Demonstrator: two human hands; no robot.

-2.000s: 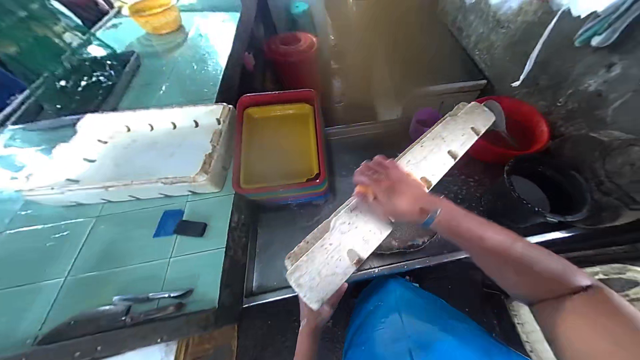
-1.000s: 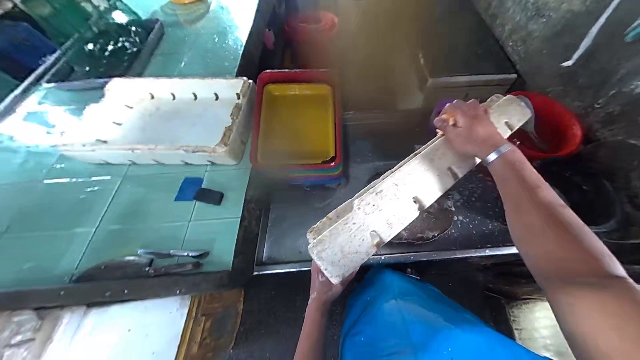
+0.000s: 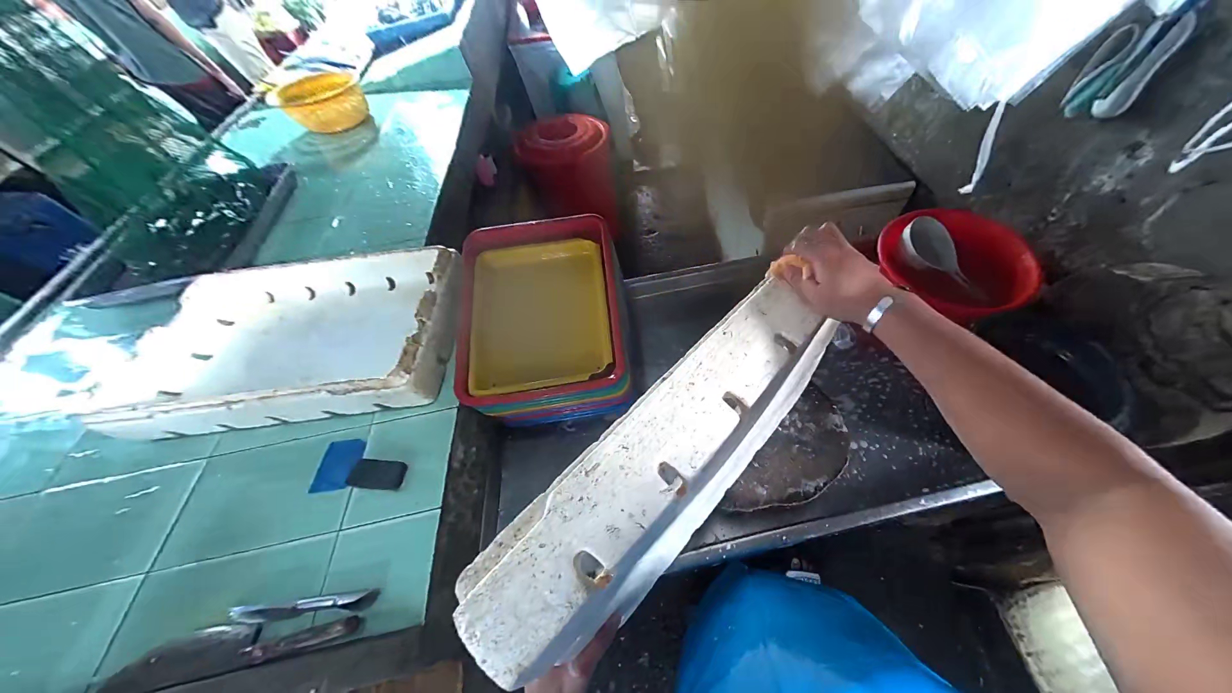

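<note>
A white foam box (image 3: 626, 481) with notched slots along its side is tilted on edge over a metal worktop. My left hand (image 3: 576, 666) holds its lower end from below, mostly hidden by the box. At the upper right end, my right hand (image 3: 833, 274) presses a small orange scrubber or sponge (image 3: 791, 264) against the rim. Beneath the box, a round dark slab (image 3: 799, 452) lies on the metal surface. Left of the box stands a stack of rectangular trays, with a yellow tray (image 3: 541, 318) inside a red tray (image 3: 465, 318) on top.
Another white foam box (image 3: 289, 332) rests on the green tiled counter, with knives (image 3: 303, 606) near its front edge. A red basin (image 3: 1011, 274) holding a white dipper (image 3: 932, 245) stands at right. A yellow basket (image 3: 324, 104) and people are farther back.
My right hand has moved along the foam box, from near its middle to its upper right end. The box has turned so that more of its lower edge shows.
</note>
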